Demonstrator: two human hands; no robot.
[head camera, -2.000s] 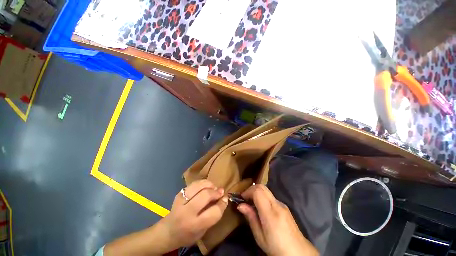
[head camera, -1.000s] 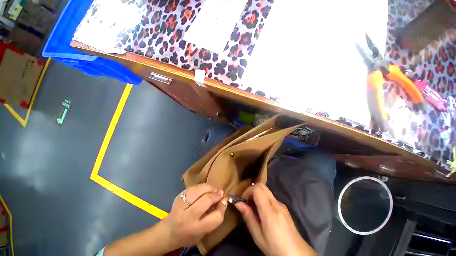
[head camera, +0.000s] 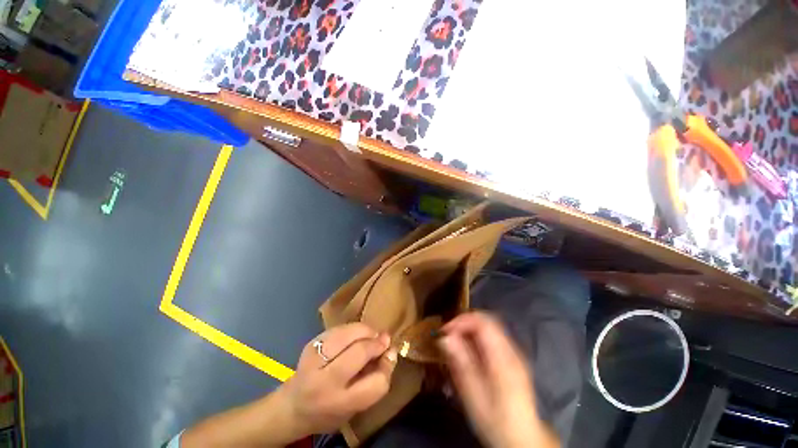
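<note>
The tan-brown bag (head camera: 420, 280) lies open-mouthed on the wearer's lap, with a tiny metal stud on its inner panel. My left hand (head camera: 346, 372), wearing a ring, pinches the bag's edge beside a small shiny gold fitting (head camera: 403, 348). My right hand (head camera: 492, 376) is blurred, just right of the fitting and apart from it. A tiny dark spot shows at its fingertips; whether it holds the small black tool cannot be told.
Orange-handled pliers (head camera: 669, 140) and a pink tool (head camera: 761, 171) lie on the leopard-print table (head camera: 398, 114) with white paper (head camera: 560, 96). A blue crate (head camera: 131, 96) is at the left, and a pale round rim (head camera: 641, 409) is at the lower right.
My right hand has drawn back slightly to the right from the fitting and is blurred. The dark tool tip no longer shows at the fitting, whose gold face is now visible. My left hand stays in place.
</note>
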